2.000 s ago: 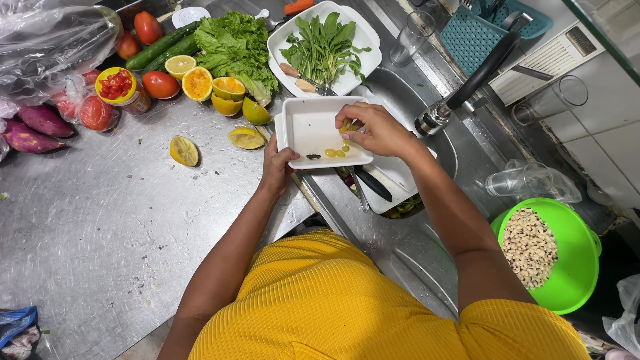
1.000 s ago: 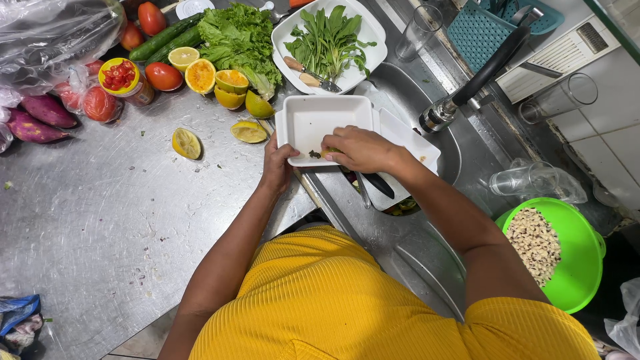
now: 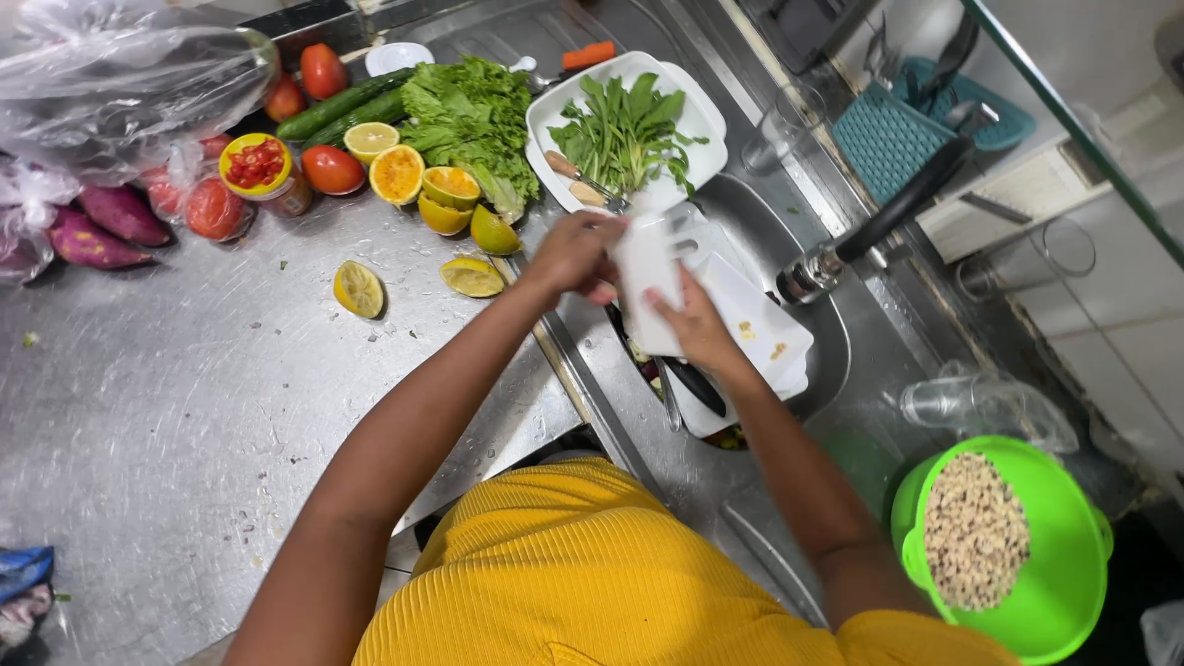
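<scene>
Both my hands hold a small white tray (image 3: pixel 647 282), tipped on its side over the sink and blurred by motion. My left hand (image 3: pixel 578 259) is at its upper left edge, and my right hand (image 3: pixel 694 319) grips its lower right side. The tray's inside is hidden. Beneath it lies a white board or sheet (image 3: pixel 763 324) with a few yellowish bits on it. A black-handled utensil (image 3: pixel 696 387) and a metal handle (image 3: pixel 669 398) rest at the sink's near side. Above my hands, a white dish (image 3: pixel 708 120) holds leafy greens (image 3: pixel 624 134) and wooden-handled utensils.
The black faucet (image 3: pixel 902 203) reaches over the sink from the right. A green colander-like bowl of beans (image 3: pixel 1064 555) stands at lower right. Squeezed citrus halves (image 3: pixel 358 289), lettuce (image 3: pixel 472 116), cucumbers (image 3: pixel 342 106), tomatoes (image 3: pixel 333 170) and purple sweet potatoes (image 3: pixel 97 240) lie on the steel counter.
The white tray was level, with its inside showing and my right hand in it. Now it is tipped up, and my right hand has moved to its outside.
</scene>
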